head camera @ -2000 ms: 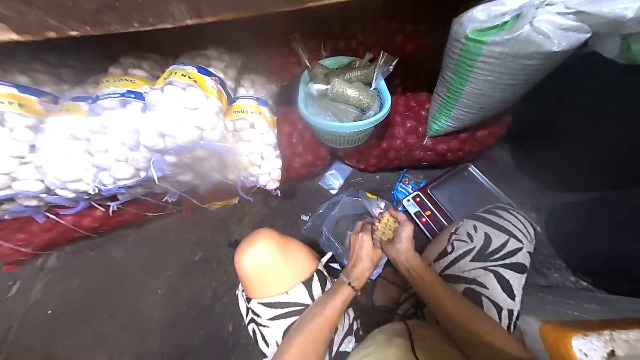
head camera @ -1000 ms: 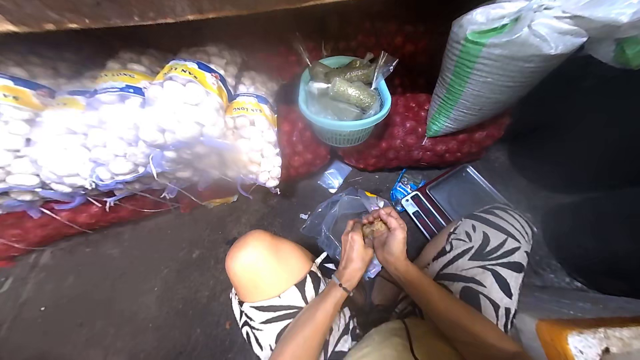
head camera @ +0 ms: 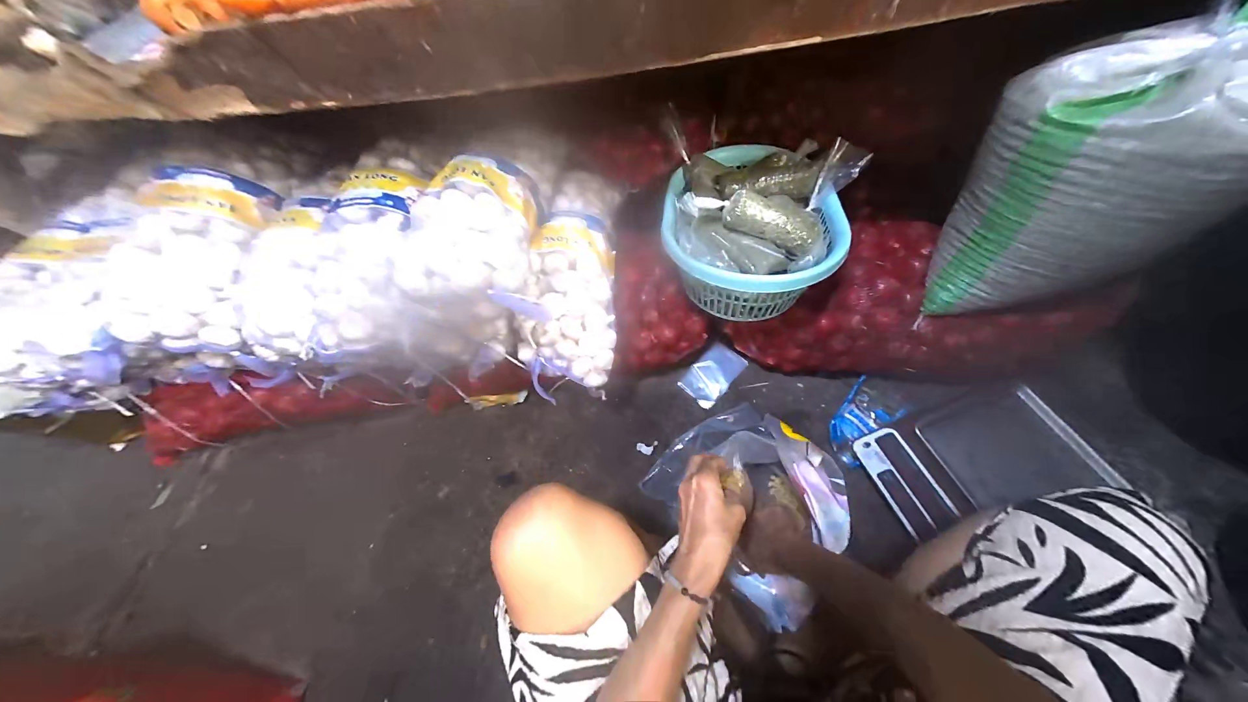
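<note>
Between my knees, my left hand (head camera: 714, 502), with a bracelet at the wrist, is closed around a small bag of yellowish-brown bits (head camera: 733, 483). Close beside it, my right hand (head camera: 775, 531) is in shadow and blurred, near more brownish bits (head camera: 785, 495); its grip is unclear. Around and below both hands lies a clear plastic bag (head camera: 712, 439) with a printed pink and white part (head camera: 819, 483). A scale (head camera: 1004, 453) with a flat dark plate is on the floor to the right, partly behind my knee.
Ahead stands a light-blue plastic basket (head camera: 756, 283) of filled bags. Net sacks of garlic (head camera: 331, 283) line the left, over red net sacks (head camera: 283, 414). A large woven sack (head camera: 1082, 195) leans at right. A plastic packet (head camera: 714, 374) and a blue packet (head camera: 858, 419) lie on the floor.
My hands were together around the yellowish-brown bits; now they are slightly apart, and the right hand is lower in shadow. The view has shifted.
</note>
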